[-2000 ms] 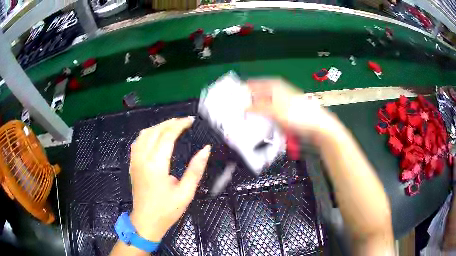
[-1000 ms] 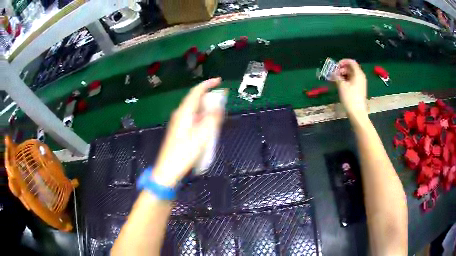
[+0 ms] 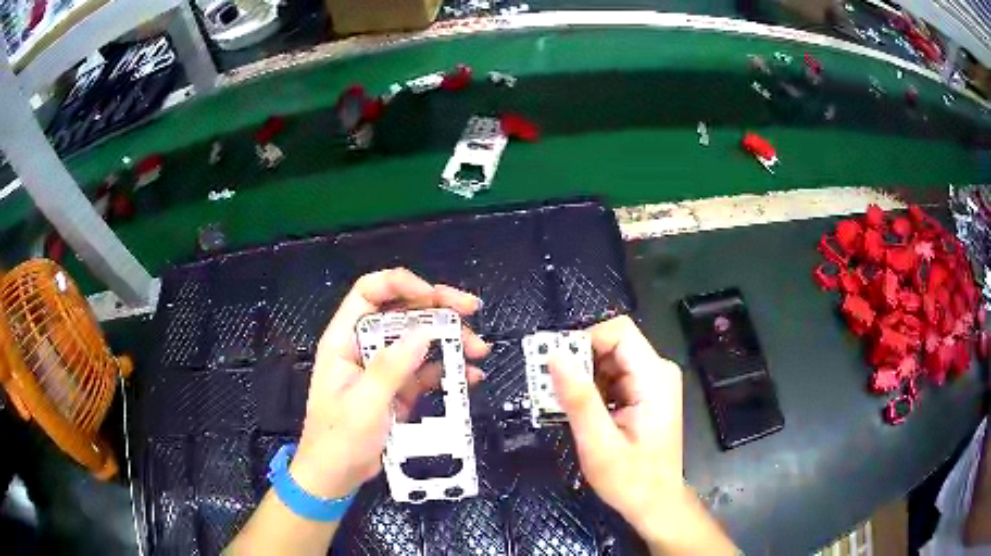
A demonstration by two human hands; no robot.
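My left hand (image 3: 364,380) holds a white phone housing (image 3: 440,440) upright above the black tray, thumb across its upper part, with its large window and smaller cutouts showing. My right hand (image 3: 625,418) holds a small pale keypad plate (image 3: 540,380) with a grid of holes between thumb and fingers, to the right of the housing. The plate and the housing are apart. The black tray (image 3: 228,326) lies under both hands. The fingers partly hide the backs of both parts.
The green belt (image 3: 609,163) behind the tray carries a white housing (image 3: 475,158) with a red part, and scattered small bits. A dark phone (image 3: 730,369) lies right of the tray. Red parts (image 3: 907,293) are piled at far right. An orange fan (image 3: 54,358) stands at left.
My right hand has come back from the belt with the keypad plate. My left hand has turned the housing, which now shows its broad face. The housing on the belt appears further left.
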